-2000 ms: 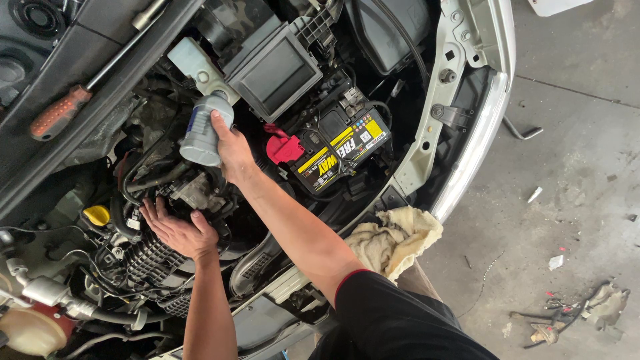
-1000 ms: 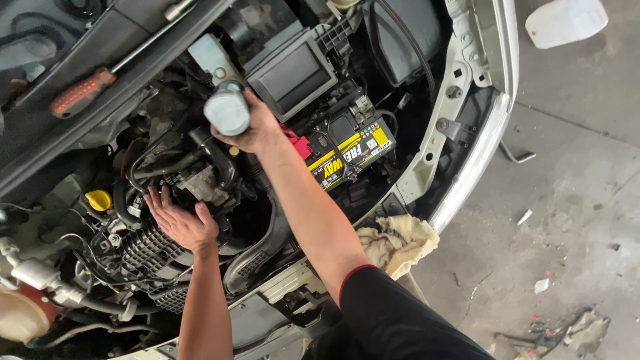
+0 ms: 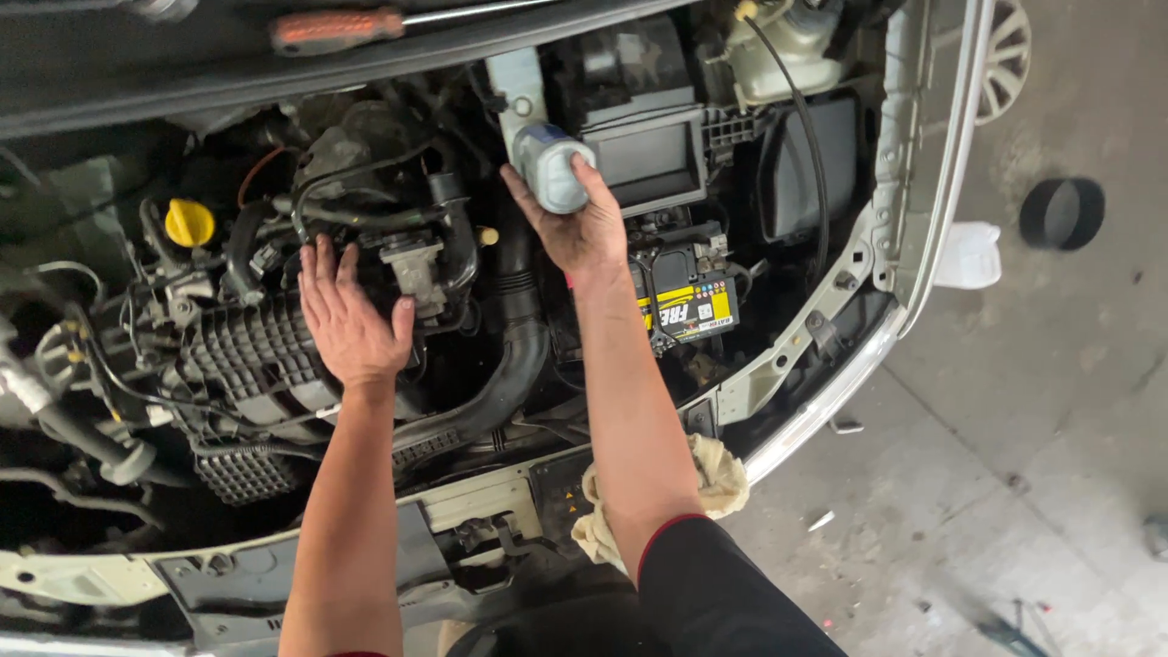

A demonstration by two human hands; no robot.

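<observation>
My right hand (image 3: 584, 219) grips a grey plastic bottle (image 3: 555, 172) with a blue label, its flat base toward me, above the engine bay. Where the bottle's mouth is cannot be seen. My left hand (image 3: 354, 315) rests palm down with nothing in it, fingers a little apart, at the edge of the ribbed black intake manifold (image 3: 251, 351). Right of my left hand is a metal throttle body (image 3: 418, 274). A yellow oil filler cap (image 3: 190, 224) sits to the upper left. The car battery (image 3: 689, 297) is right of my right forearm.
An orange-handled screwdriver (image 3: 338, 30) lies along the cowl. A cream rag (image 3: 721, 474) hangs on the front crossmember under my right arm. A black air hose (image 3: 511, 365) curves between my forearms. On the floor are a white container (image 3: 969, 255) and a black ring (image 3: 1062, 214).
The view has turned and shifted considerably. My right hand still holds the bottle, now with its base facing me more than two seconds ago. My left hand stays by the manifold.
</observation>
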